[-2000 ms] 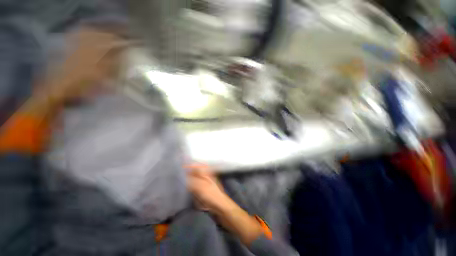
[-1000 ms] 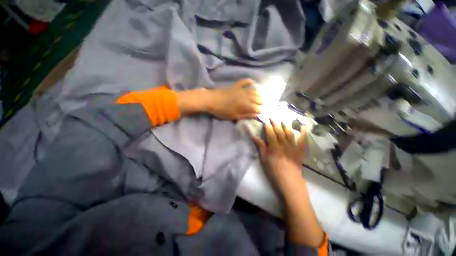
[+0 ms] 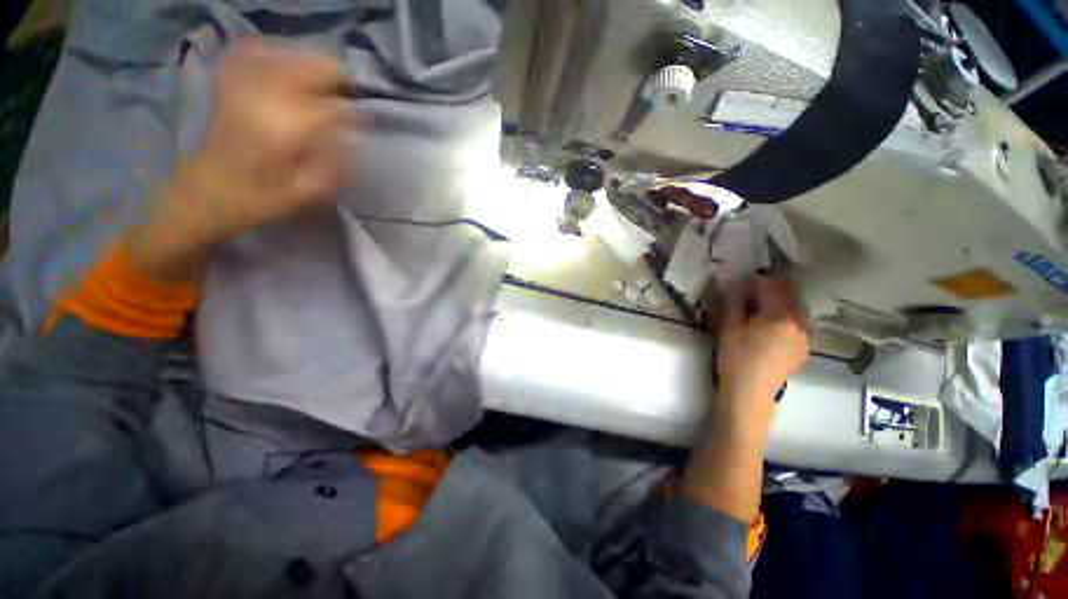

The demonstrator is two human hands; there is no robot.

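Observation:
The light grey garment (image 3: 340, 316) lies over the left of the machine table and hangs toward my lap, its edge near the brightly lit needle area (image 3: 533, 222). My left hand (image 3: 275, 129) is blurred, fingers curled, over the garment left of the needle; whether it grips cloth is unclear. My right hand (image 3: 759, 328) is right of the needle, fingertips bent down at loose white slips (image 3: 732, 240). Small dark parts show beside and under it, perhaps the scissors, mostly hidden. What its fingers hold cannot be told.
The white-cream machine head (image 3: 867, 222) fills the upper right, with a ribbed knob (image 3: 671, 85) and a dark curved band (image 3: 837, 117). The machine bed's white front edge (image 3: 597, 374) runs below. Dark navy cloth (image 3: 843, 544) and red material (image 3: 1013, 532) are lower right.
My right hand has left the cloth at the needle and moved right to the white slips. My left hand has moved left, away from the needle. The view has shifted right.

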